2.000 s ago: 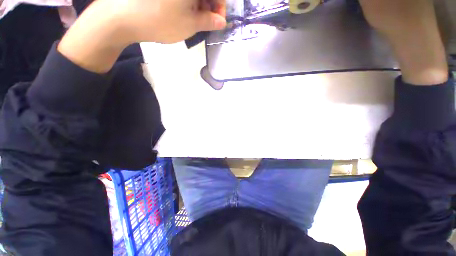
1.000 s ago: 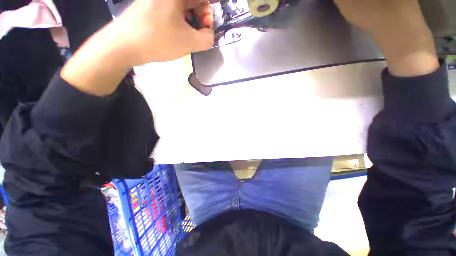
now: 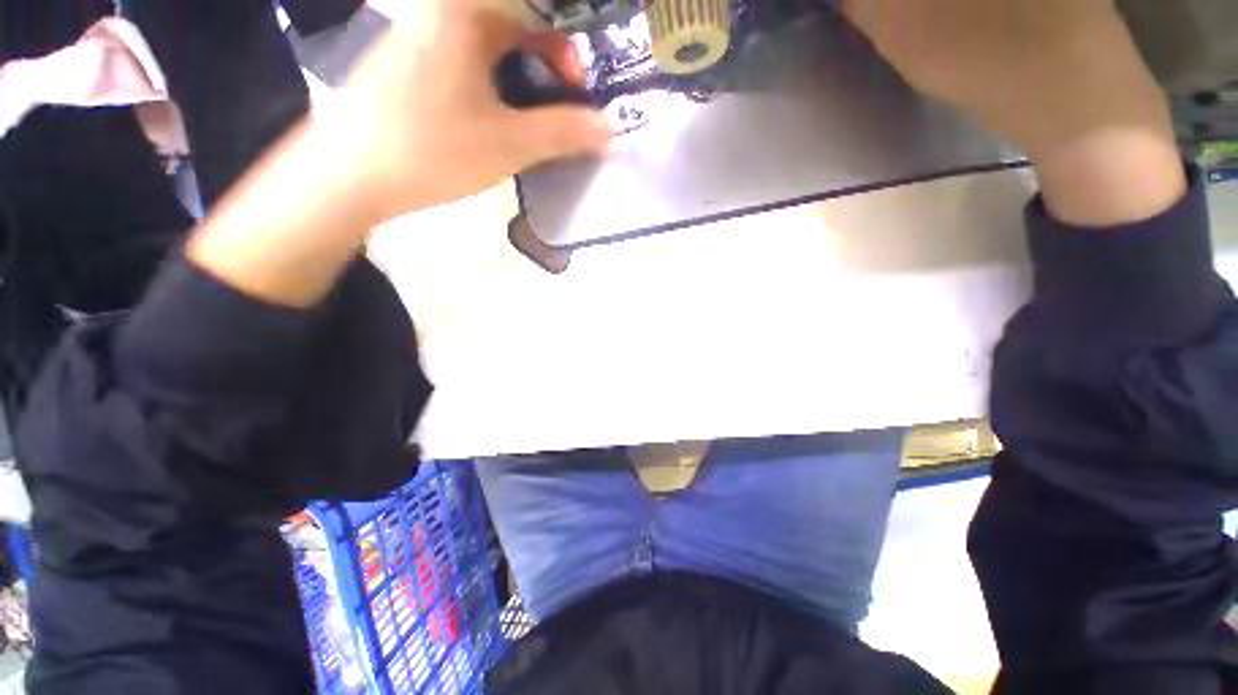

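My left hand [image 3: 455,129] is at the left of the presser foot area [image 3: 627,109], thumb and fingers curled around a small dark piece [image 3: 538,79], which looks like black fabric; the hand is slightly blurred. My right hand [image 3: 1011,82] reaches over the right part of the machine's metal bed [image 3: 788,149]; its fingers are cut off by the top edge, so what it touches is hidden. The knurled brass-coloured knob [image 3: 690,35] of the sewing machine is at top centre, between the hands.
The white tabletop [image 3: 733,326] lies below the metal bed, its front edge above my lap. A heap of black garment pieces [image 3: 82,204] with a pink cloth [image 3: 84,68] is at upper left. A blue plastic basket [image 3: 407,570] with coloured scraps stands at lower left.
The machine bed and knob have shifted left in the view, and more of the knob shows. My left hand's thumb and fingers have spread wider around the dark piece. My right hand stays over the bed.
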